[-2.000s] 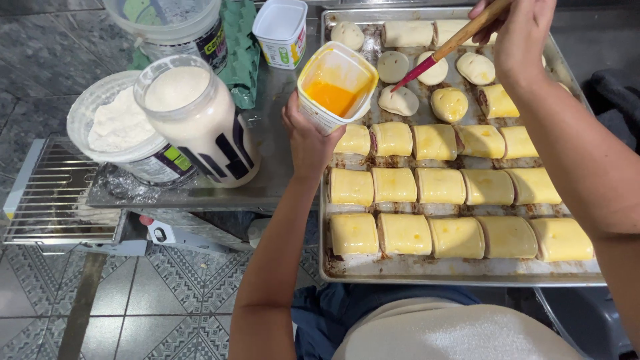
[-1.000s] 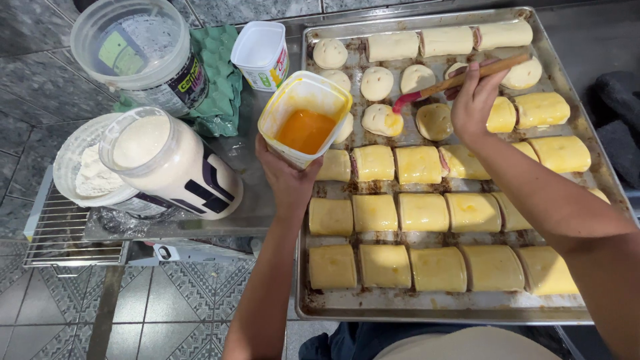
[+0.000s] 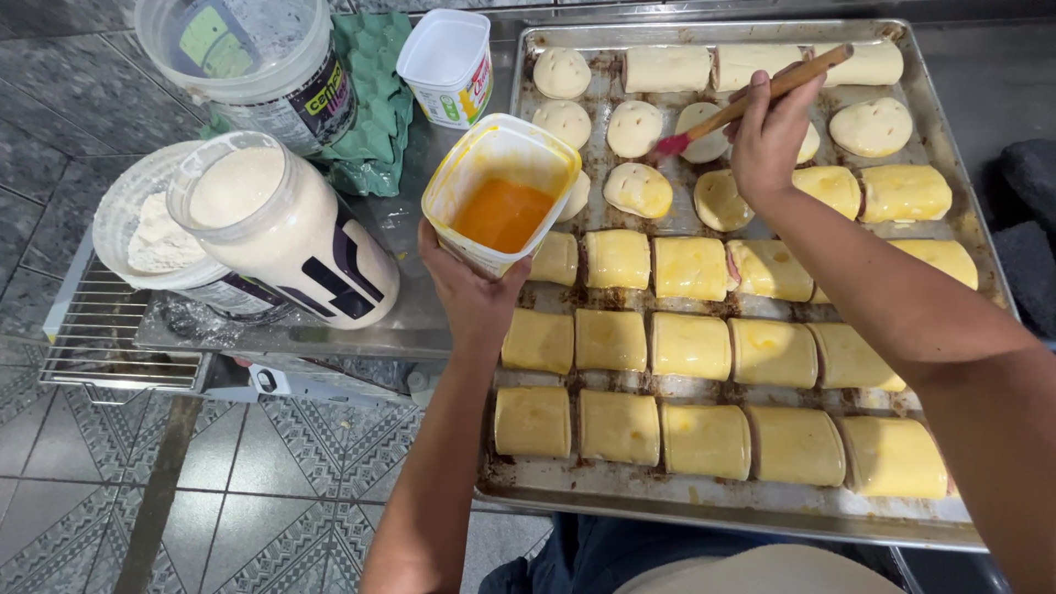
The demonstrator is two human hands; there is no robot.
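My left hand grips a plastic tub of orange-yellow liquid, tilted at the left edge of a metal baking tray. My right hand holds a pastry brush by its wooden handle; its red bristles hover among round dough pieces near the tray's upper middle. Just below the brush lies a round dough piece, partly coated yellow. Glossy yellow filled rolls fill the lower rows. Pale uncoated rolls line the far edge. My right hand and forearm hide some pieces.
Left of the tray stand a jar of whitish powder, a tub of flour, a clear plastic bucket, green egg cartons and a white tub. A wire rack is lower left. Dark cloth-like items lie right.
The brush has moved off the round piece it touched a second ago, which now shows more yellow. My left hand still holds the tub beside the tray.
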